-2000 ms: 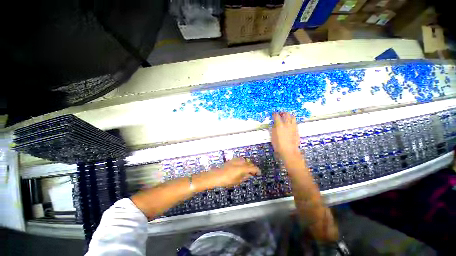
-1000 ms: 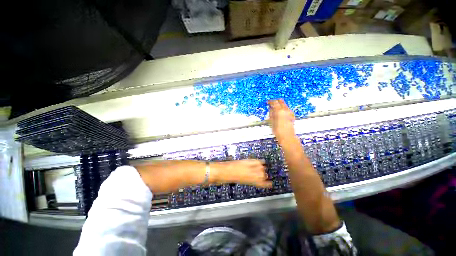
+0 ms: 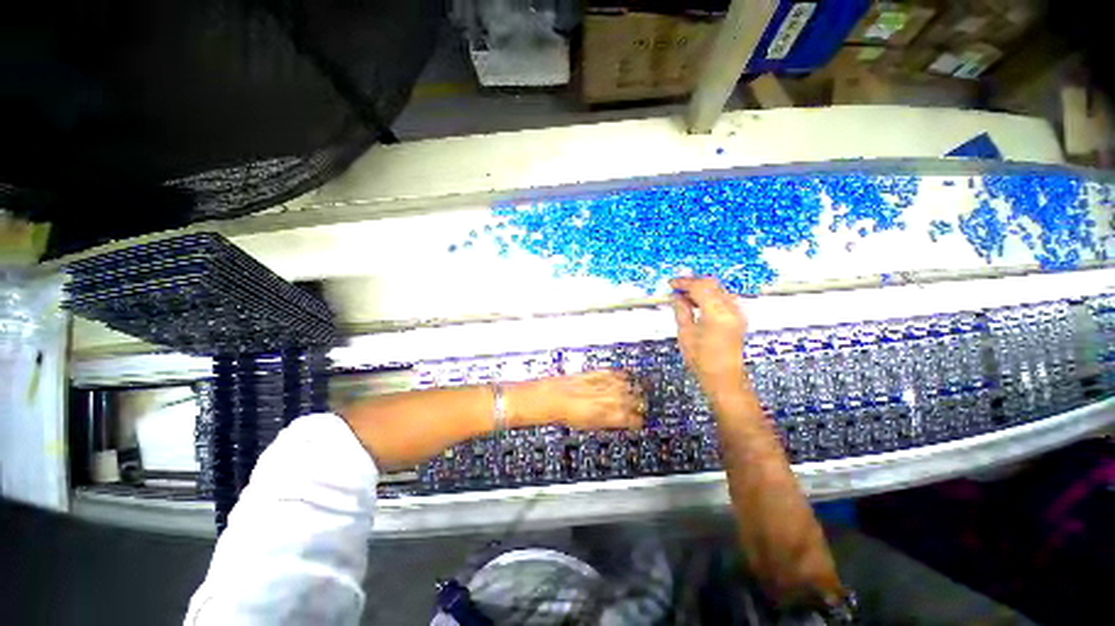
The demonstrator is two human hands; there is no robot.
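Note:
Circuit board panels [image 3: 856, 391] lie in a long row in the railed channel, dotted with small parts. My left hand [image 3: 602, 401] is low over the panels, palm down, fingers bent; whether it holds a part is hidden. My right hand [image 3: 712, 320] is at the near edge of the pile of small blue components [image 3: 660, 232] on the white shelf. Its thumb and finger are close together at the pile; any part between them is too small to tell.
A stack of black slotted racks or boards [image 3: 196, 294] stands at the left end of the channel. A black mesh object [image 3: 245, 98] is at the upper left. A post [image 3: 729, 67], cartons [image 3: 642, 55] and a blue bin [image 3: 801, 37] are behind the shelf. A person's dark sleeve or clothing [image 3: 1015, 508] is at the lower right.
My left hand moved right and then slightly back left over the panels. My right hand reached a little into the blue pile and is now back at its near edge. The view shifted slightly.

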